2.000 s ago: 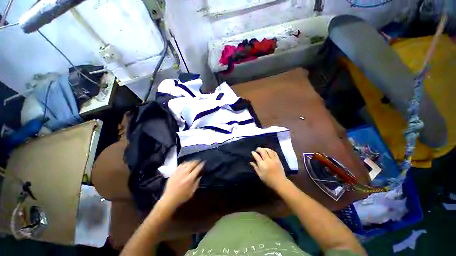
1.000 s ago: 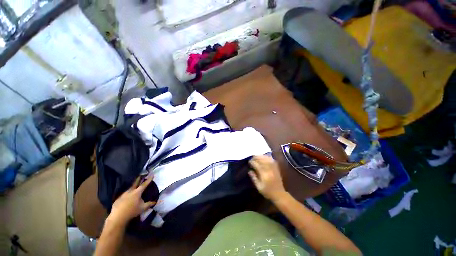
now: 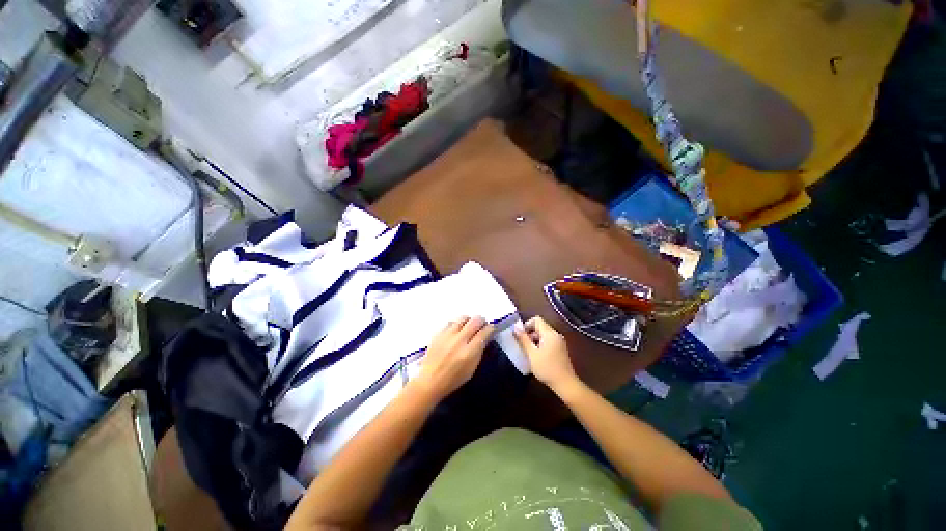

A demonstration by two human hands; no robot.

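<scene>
The black garment (image 3: pixel 223 415) lies spread over the brown pressing table, its white inner side (image 3: pixel 363 347) with black strips facing up. My left hand (image 3: pixel 456 353) lies on the white cloth near its right end, fingertips at a dark seam line. My right hand (image 3: pixel 547 351) pinches the right edge of the cloth between thumb and fingers. The two hands are a short way apart. The steam iron (image 3: pixel 602 307), with an orange-brown handle, rests on the table to the right, touched by neither hand.
The brown table pad (image 3: pixel 467 197) extends behind the garment. A wrapped hose (image 3: pixel 685 161) hangs down to the iron. A blue basket (image 3: pixel 825 311) with white scraps stands at right. A grey padded board (image 3: pixel 664 88) lies over yellow cloth. A white trough (image 3: pixel 415 135) holds red and pink cloth.
My left hand has moved right, from the garment's left part to near my right hand. The black panel my hands lay on is folded back, showing more white side. The view has turned right.
</scene>
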